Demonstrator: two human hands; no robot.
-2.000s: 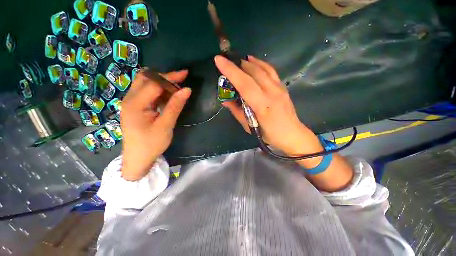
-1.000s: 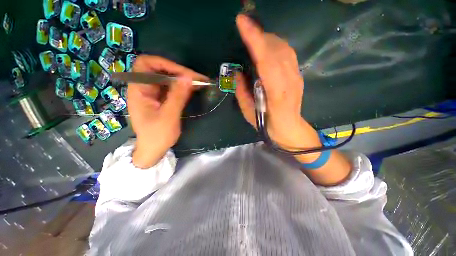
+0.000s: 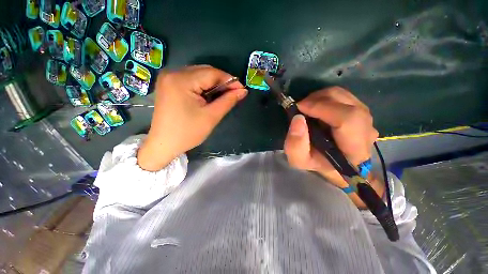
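A circuit board in its turquoise housing (image 3: 258, 68) lies on the dark green mat in front of me. My right hand (image 3: 334, 128) holds the soldering iron (image 3: 326, 144) by its black handle. The iron's tip is at the lower right edge of the board; whether it touches cannot be told. My left hand (image 3: 187, 107) is left of the board and holds slim tweezers (image 3: 218, 88) between thumb and finger. The tweezer tips are close to the board's left side. Part of the tweezers is hidden by the fingers.
Many similar boards (image 3: 95, 54) lie clustered at the upper left. A solder spool (image 3: 20, 103) stands at the left edge, with a thin solder wire (image 3: 140, 105) running right from it. A black cable (image 3: 386, 174) hangs by my right wrist. Yellow tape (image 3: 428, 134) runs along the right bench edge.
My right hand has moved right and down, and the iron now points at the board instead of away. My left hand has moved right, its tweezers now mostly covered. The view has shifted slightly.
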